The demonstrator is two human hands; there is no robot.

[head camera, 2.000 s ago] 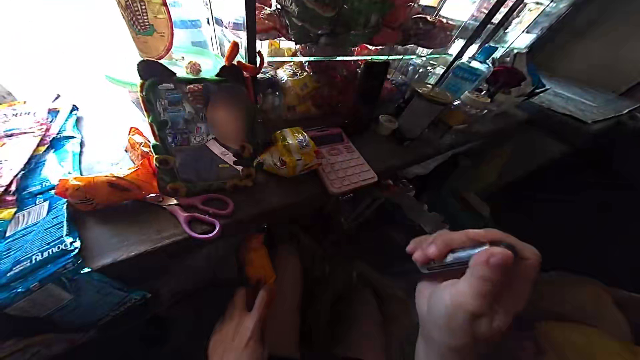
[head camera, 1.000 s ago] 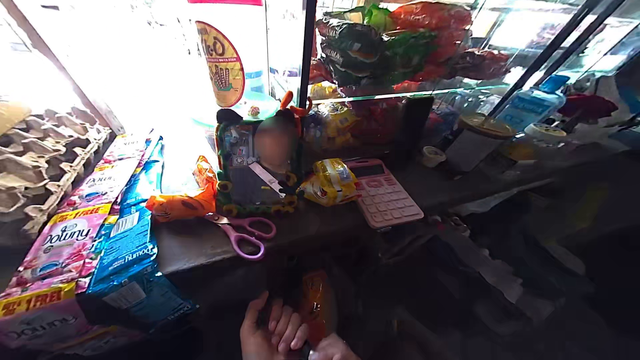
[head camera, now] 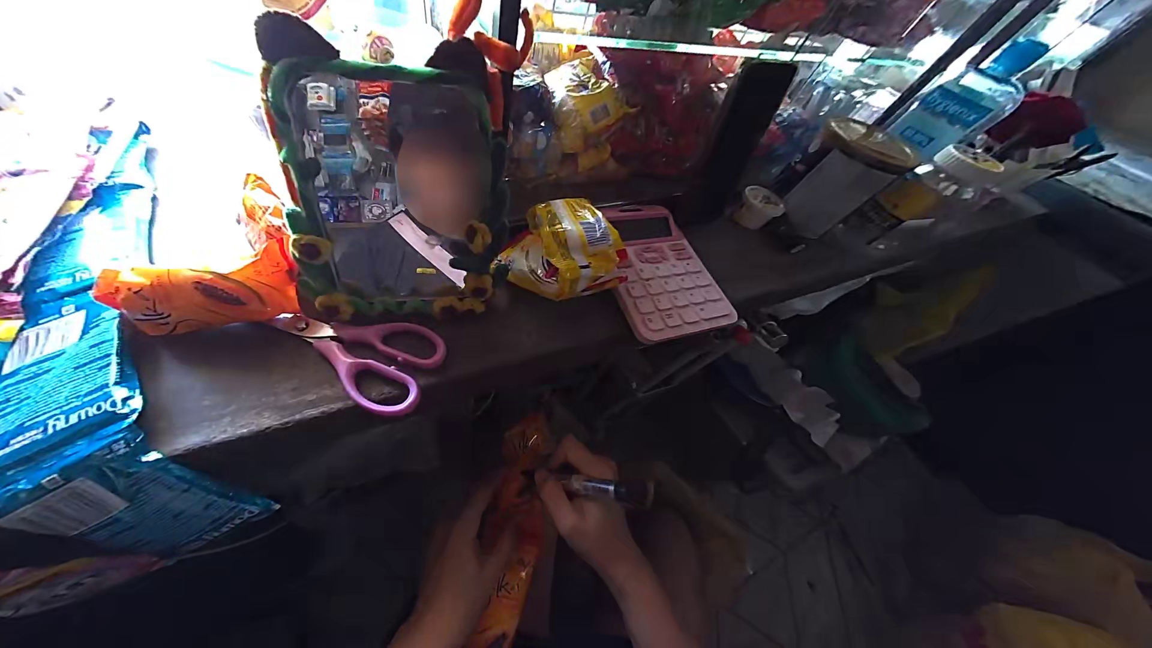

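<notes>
Low in the view, my left hand (head camera: 463, 549) holds a long orange plastic packet (head camera: 511, 576) upright over my lap. My right hand (head camera: 589, 513) grips a marker pen (head camera: 605, 489), its tip end at the packet's upper part, where dark marks show. On the wooden counter above lie purple-handled scissors (head camera: 378, 364), blades against another orange packet (head camera: 202, 292). A mirror in a green fuzzy frame (head camera: 301, 193) stands behind them and reflects a person. Right of the mirror are a yellow snack packet (head camera: 571, 252) and a pink calculator (head camera: 675, 274).
Blue Downy sachet strips (head camera: 67, 387) hang over the counter's left edge (head camera: 297, 423). At the back right stand a blue-capped bottle (head camera: 963, 103), a lidded jar (head camera: 868, 148) and a small white cup (head camera: 759, 207). A glass case (head camera: 666, 45) holds packaged goods.
My right hand, raised at the right two seconds ago with a small dark object, is now down at the orange packet with the marker. The view has moved closer to the counter.
</notes>
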